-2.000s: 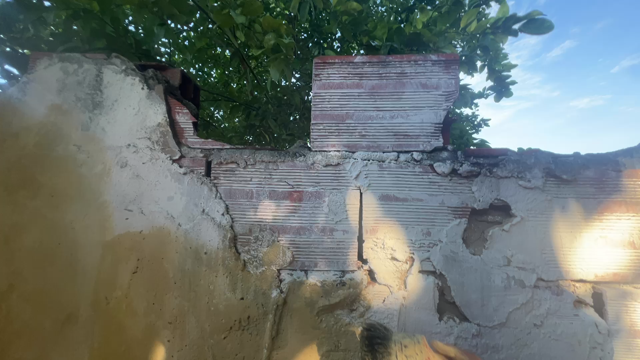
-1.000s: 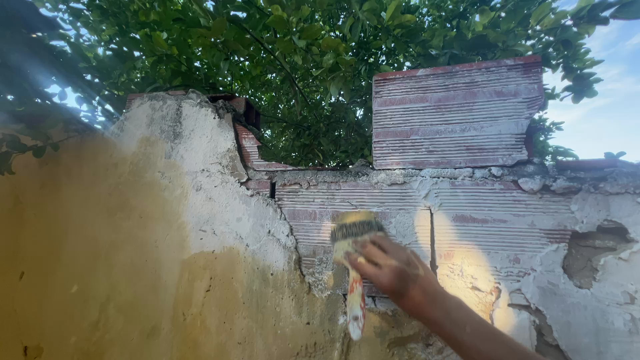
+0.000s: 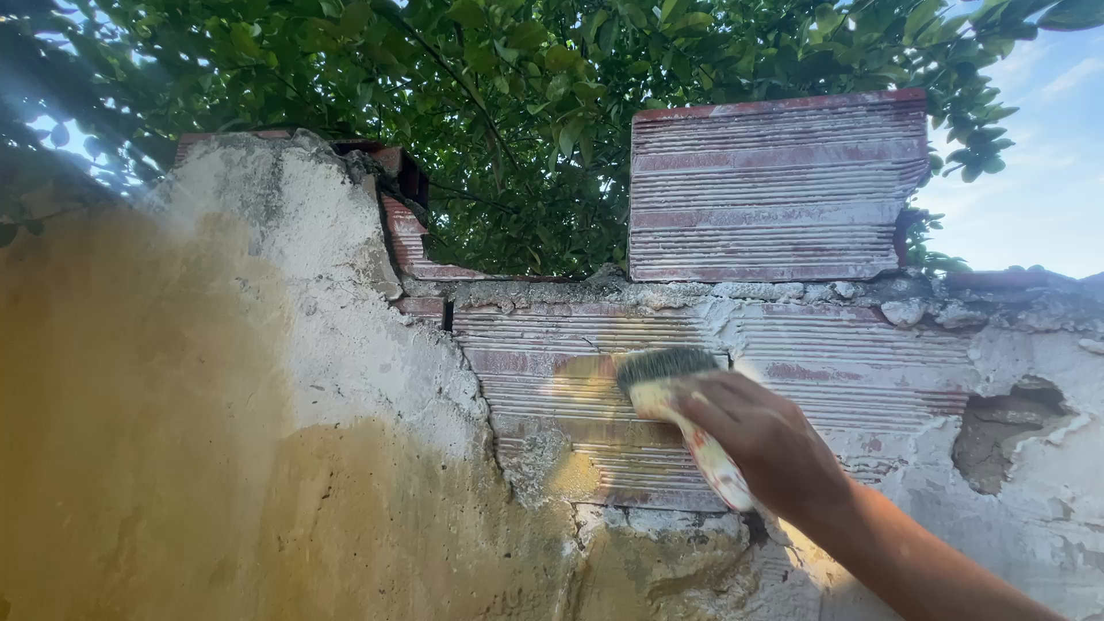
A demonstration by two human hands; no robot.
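My right hand [image 3: 768,435] grips a wide paintbrush [image 3: 660,388] with a pale, paint-stained handle. The dark bristles lie against or just before the grooved hollow clay bricks [image 3: 535,345] of a broken wall. Yellowish paint [image 3: 595,388] shows on the brick left of the bristles, and a patch of it sits lower down. Yellow-ochre paint [image 3: 129,388] covers the plastered wall on the left, with bare whitish plaster [image 3: 336,302] above and beside it. My left hand is out of view.
A single grooved clay brick [image 3: 768,190] stands on the wall's top course. Broken brick edges [image 3: 405,172] jut up at left. A hole [image 3: 1009,431] breaks the plaster at right. Leafy branches [image 3: 517,112] hang behind the wall.
My right hand and the brush came into view after the oldest frame and have since moved right across the brick. Yellow paint now shows on brick that was bare of it one second ago.
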